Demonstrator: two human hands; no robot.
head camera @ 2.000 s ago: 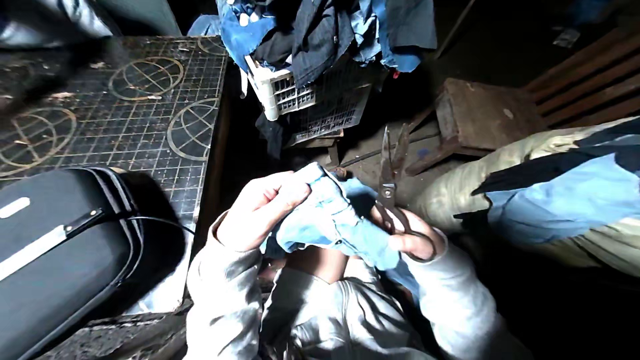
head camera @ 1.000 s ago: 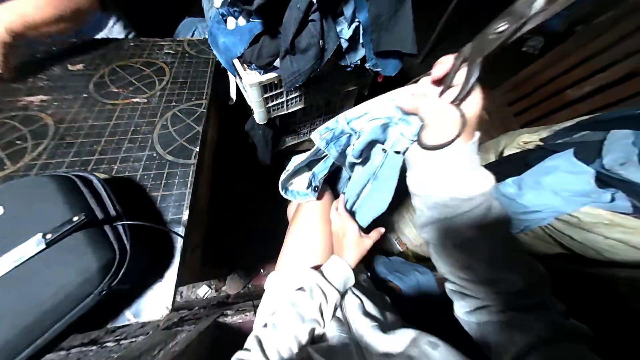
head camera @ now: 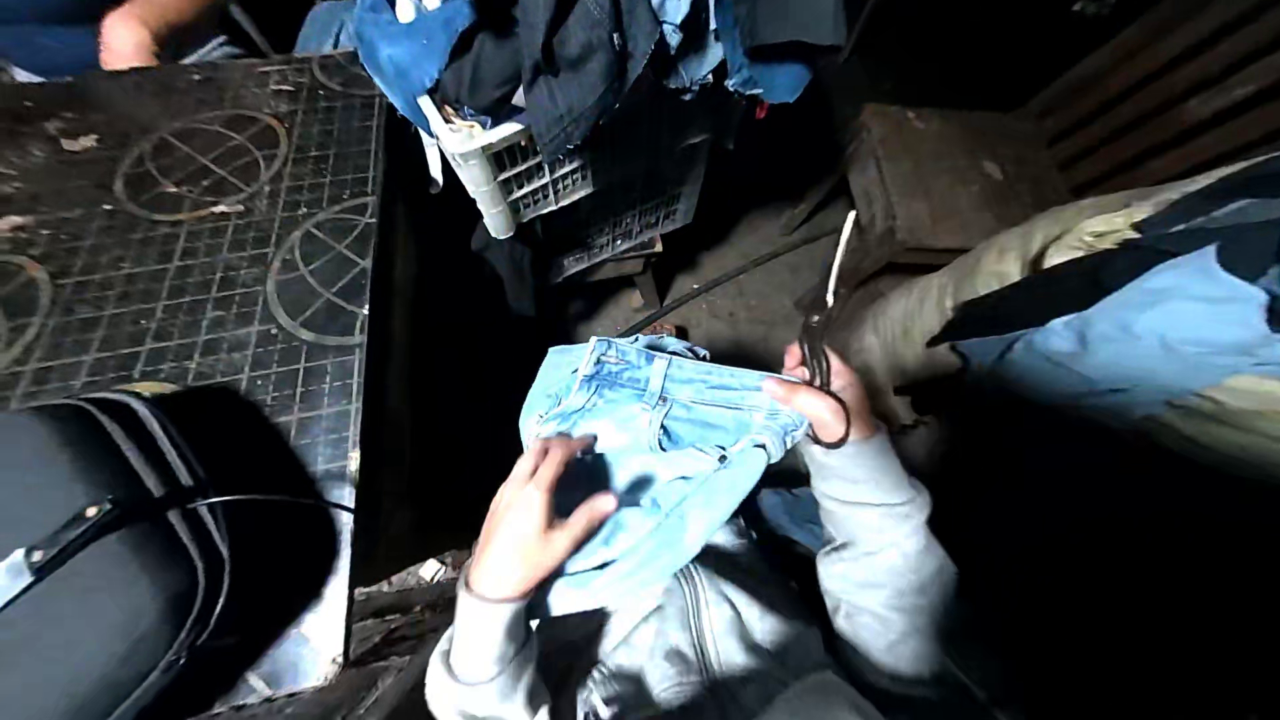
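Observation:
Light blue denim jeans (head camera: 690,420) lie spread over my lap, with the waistband at the top and a front pocket showing. My right hand (head camera: 835,395) holds the waistband's right end and also has dark metal scissors (head camera: 817,335) in its grip, their blades pointing up and away. My left hand (head camera: 540,520) is over the left part of the denim, fingers apart and slightly curled; whether it touches the cloth I cannot tell.
A gridded dark table (head camera: 230,230) stands at left, bearing a black case (head camera: 90,570) with a cable. Ahead, a plastic crate (head camera: 490,180) overflows with denim pieces (head camera: 590,70). At right are a wooden seat (head camera: 950,180) and a pale sack with cloth (head camera: 1110,320). Another person's hand (head camera: 128,38) is at upper left.
The jeans, bunched up earlier, are now spread out flatter. My right hand with the scissors has come down from its raised position, and my left hand has moved onto or over the left side of the jeans.

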